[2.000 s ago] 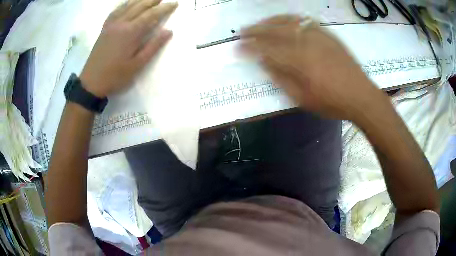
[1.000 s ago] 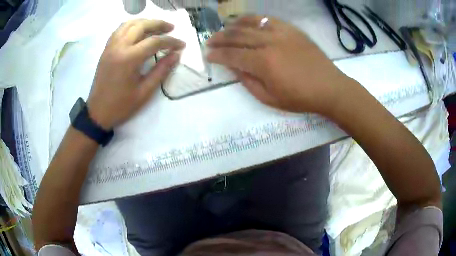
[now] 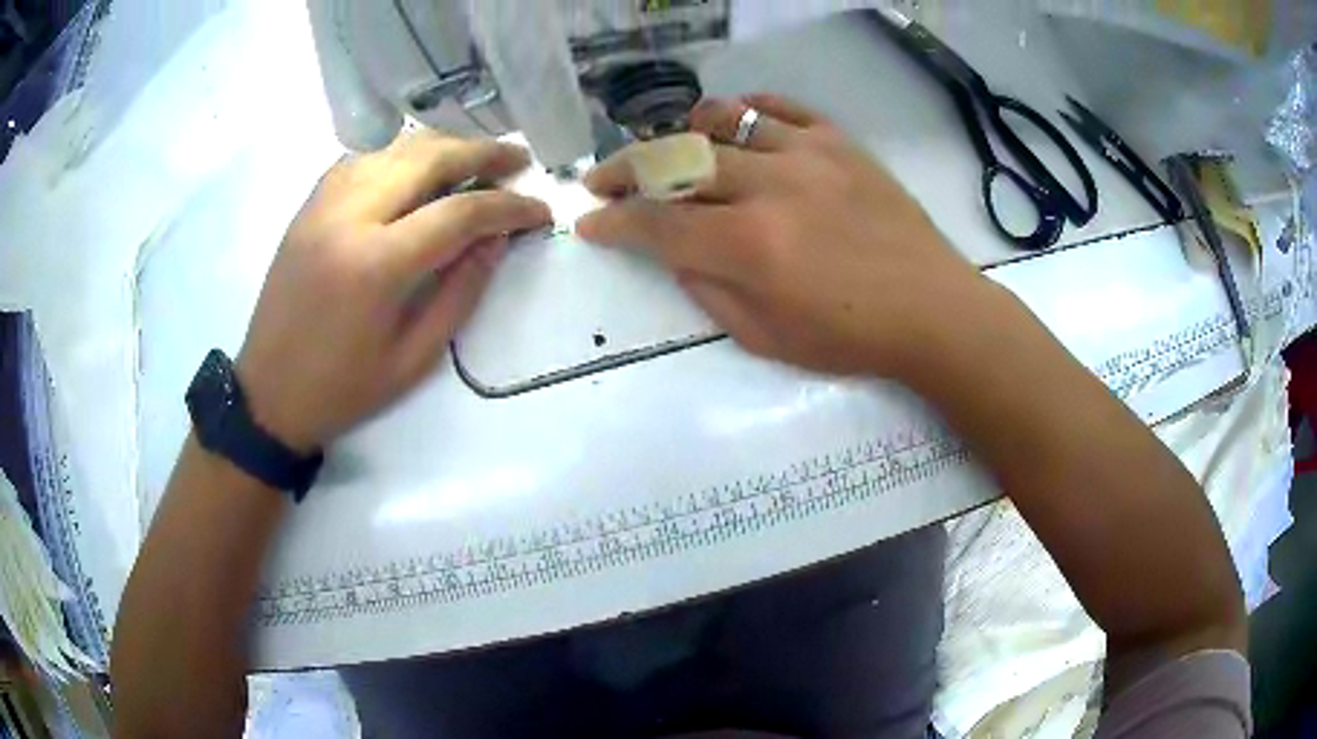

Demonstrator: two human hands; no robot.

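The sewing machine head [image 3: 535,72] stands at the top centre over the bed cover [image 3: 578,311]. A small white fabric piece [image 3: 561,195] shows bright between my fingertips, under the needle area; most of it is hidden by my hands and the machine. My left hand [image 3: 383,274], with a dark wristwatch, rests with its fingertips at the left of the fabric. My right hand [image 3: 809,238], with a ring, has its fingertips at the right, close to the left ones. A small tan block [image 3: 675,166] shows by the right fingers.
Black-handled shears [image 3: 1033,173] and thinner dark snips [image 3: 1134,162] lie right of the machine. A printed scale [image 3: 607,541] runs along the table's front edge. A ragged cream bundle [image 3: 36,578] is at the far left. Cream cloth [image 3: 1018,606] lies below the table at the right.
The view has shifted up, showing more of the machine head. Both hands have come closer together at the needle area, and the white fabric piece has moved under the machine with them.
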